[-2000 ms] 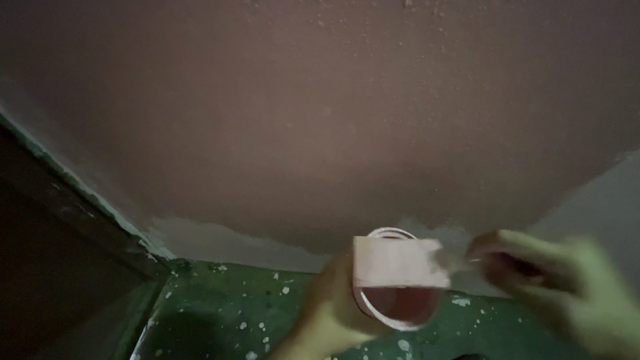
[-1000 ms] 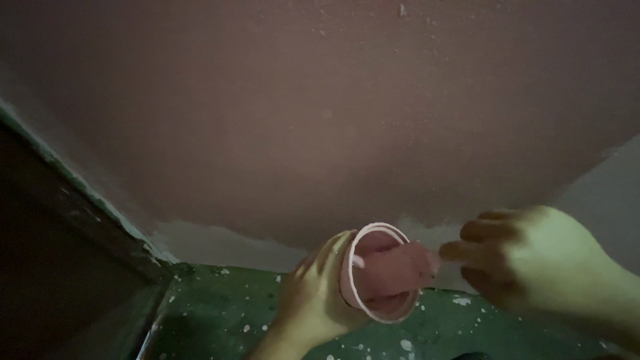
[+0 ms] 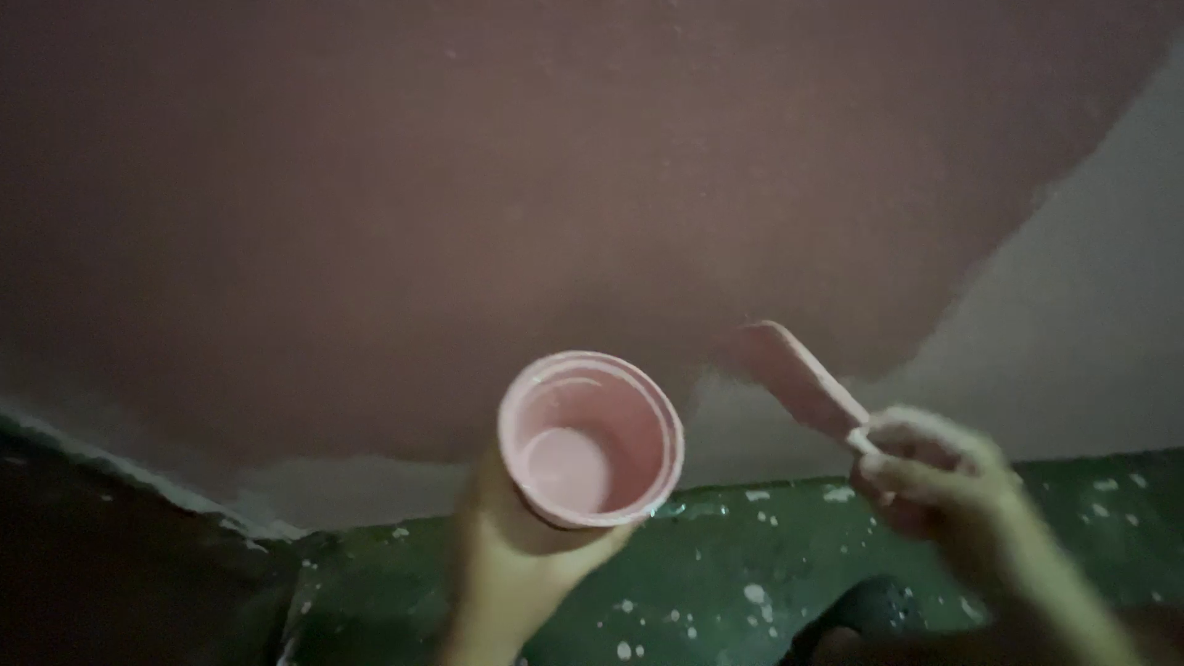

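My left hand (image 3: 527, 555) grips a round tub (image 3: 592, 439) from below and the left side; pink paint lies in its bottom and coats the inner wall. To the right, my right hand (image 3: 934, 472) is closed on the handle of a paintbrush (image 3: 800, 375), whose bristles are coated pink. The bristle tip points up and left at the wall (image 3: 555, 203), near the lower edge of the pink painted area; whether it touches the wall cannot be told. Around the pink, an unpainted pale grey band (image 3: 1073, 305) shows at the right and along the bottom.
Below the wall runs a green floor (image 3: 721, 573) with white paint spots. A dark shoe (image 3: 860, 615) shows at the bottom, right of centre. At the lower left is a dark surface (image 3: 111, 564) with a pale, rough edge meeting the wall's corner.
The brush was at the tub's mouth before; it is now out of the tub, to its right and against or near the wall. The tub's opening now faces the view more fully.
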